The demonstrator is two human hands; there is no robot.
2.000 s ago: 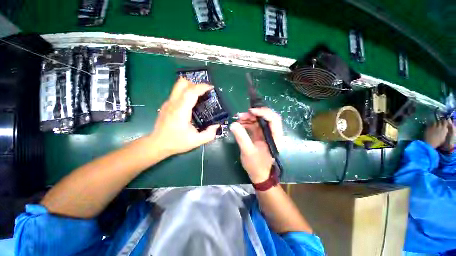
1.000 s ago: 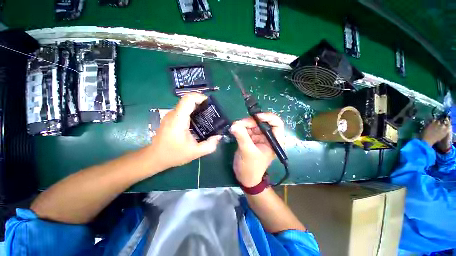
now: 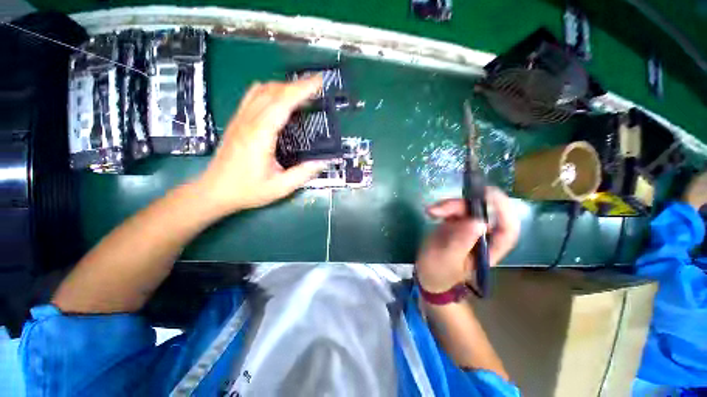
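Observation:
My left hand (image 3: 244, 147) holds a black phone battery (image 3: 312, 133) between thumb and fingers, just above the mat. A phone mainboard assembly (image 3: 357, 163) lies below and right of it, partly covered by the battery and my thumb. A second black battery (image 3: 329, 80) with white print lies behind, partly hidden by my fingertips. My right hand (image 3: 465, 240) holds the black soldering iron (image 3: 475, 190), its tip pointing away from me, clear of the board.
Upright phone assemblies (image 3: 177, 93) stand at left, a thin strand crossing them. White scraps litter the mat (image 3: 387, 233). At right are a fume fan (image 3: 535, 85), brown tube (image 3: 543, 174), black and yellow block (image 3: 616, 203), cardboard box (image 3: 589, 326) and another person's blue sleeve (image 3: 674, 295).
My left hand has moved the battery left and away from me, beside the second battery. My right hand and the iron have moved right, away from the battery. The view has shifted.

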